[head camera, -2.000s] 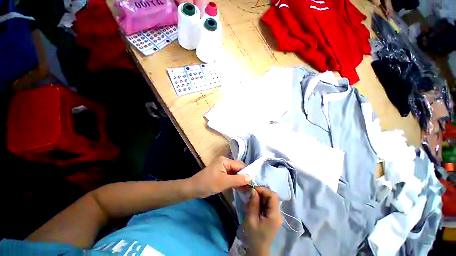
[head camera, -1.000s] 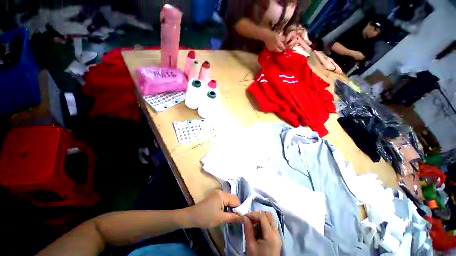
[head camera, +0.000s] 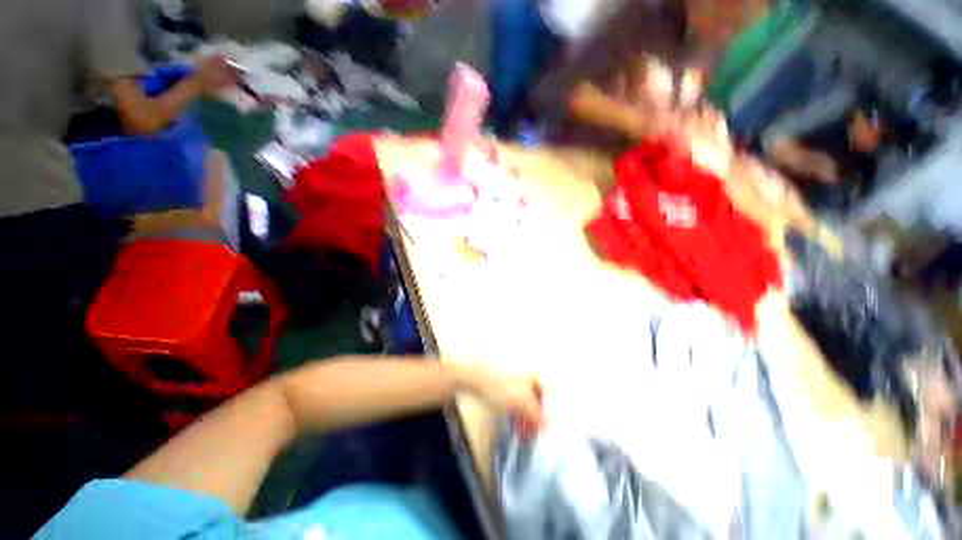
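Note:
The picture is blurred and partly glared out. The grey-blue garment (head camera: 591, 490) lies at the near edge of the table, its upper part washed out to white. My left hand (head camera: 512, 399) is at the garment's left edge near the table edge, small and blurred; whether its fingers grip the cloth cannot be told. My right hand is not in view. No needle or thread can be made out.
Red garments (head camera: 686, 232) lie across the table (head camera: 549, 174). A pink soft pack (head camera: 435, 197) and a tall pink pack (head camera: 464, 111) stand at the far left corner. A red stool (head camera: 164, 301) is on the floor. People are at the far side and upper left.
The view has swung left and blurred. My right hand has gone out of the picture. More floor and another person's arm now show at the upper left.

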